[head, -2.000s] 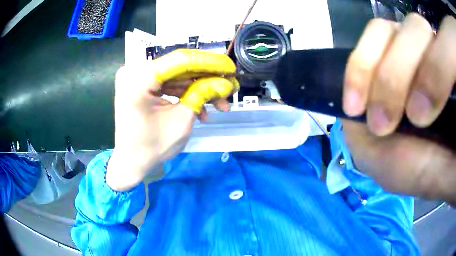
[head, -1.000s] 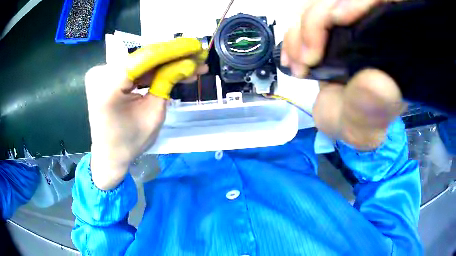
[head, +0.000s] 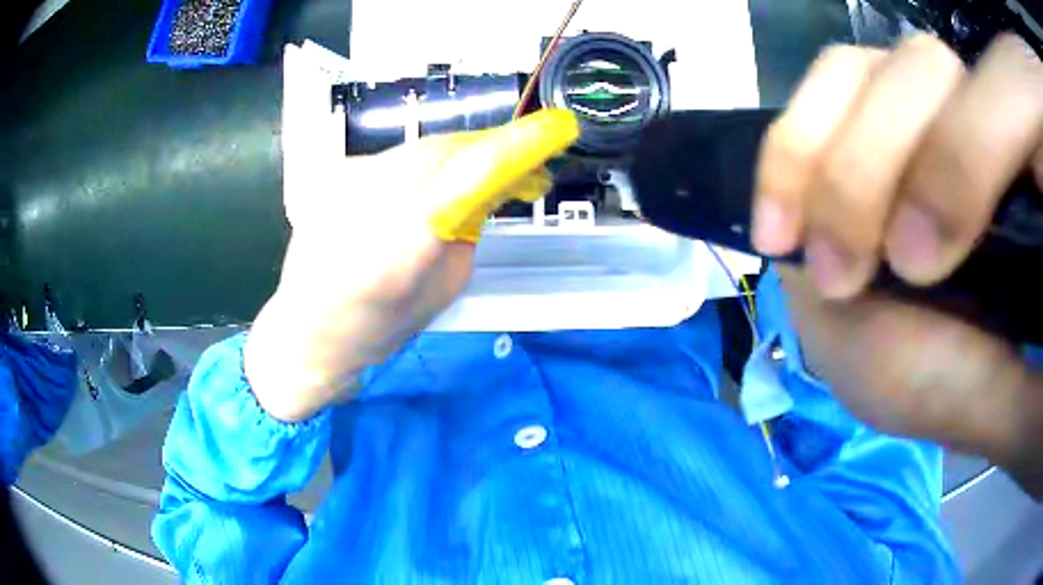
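The white housing (head: 595,280) lies in front of me on the white mat (head: 480,29). The round black lens module (head: 600,91) with a greenish glassy centre sits in it, beside a glossy black inner assembly (head: 458,103). My left hand (head: 389,217), with yellow finger cots, reaches over the housing, its fingertips at the module's lower left edge; whether they hold anything is hidden. My right hand (head: 892,194) grips the thick black electric screwdriver (head: 715,177), its front end over the module's lower right. Its tip is hidden.
A blue screw tray (head: 254,32) full of tiny screws stands on the dark green bench (head: 137,194) at the upper left. A red-brown wire (head: 552,51) runs up beside the module. Yellow and dark wires (head: 749,299) hang at the housing's right.
Since one second ago, the screwdriver has swung left over the module's lower right. My left fingertips have moved closer to the module. The view has shifted, with the housing further right in it.
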